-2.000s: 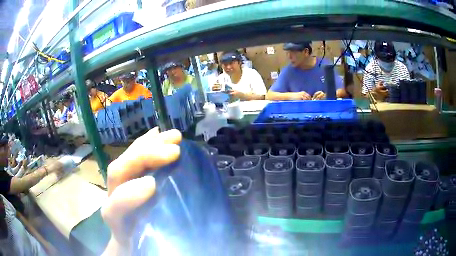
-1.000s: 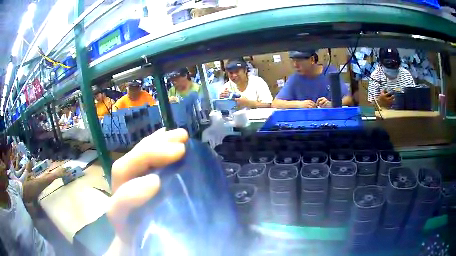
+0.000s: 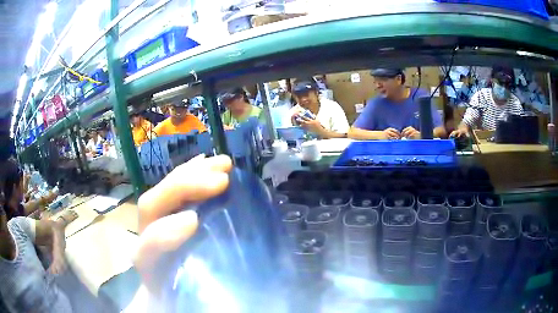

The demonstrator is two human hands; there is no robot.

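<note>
My left hand (image 3: 177,211) is large and close to the camera at left of centre, its fingers curled round a shiny blue translucent thing, possibly a bottle (image 3: 241,226). The bottle is blurred, with bright glare low down, and runs off the bottom edge. My right hand is not in view. Behind and right of the bottle stand columns of dark grey cup-shaped housings (image 3: 399,229), open side up, with round hubs inside.
A blue bin (image 3: 394,151) with small dark parts sits behind the stacks. A white bottle (image 3: 280,162) stands left of it. Green posts (image 3: 126,116) and a shelf beam (image 3: 306,38) frame the view. Several people sit across the bench, with another person (image 3: 30,263) at left.
The background has shifted right and slightly down in the view. My left hand and the blue bottle stay nearly in place. The person at far left and the striped-shirt person have changed arm position.
</note>
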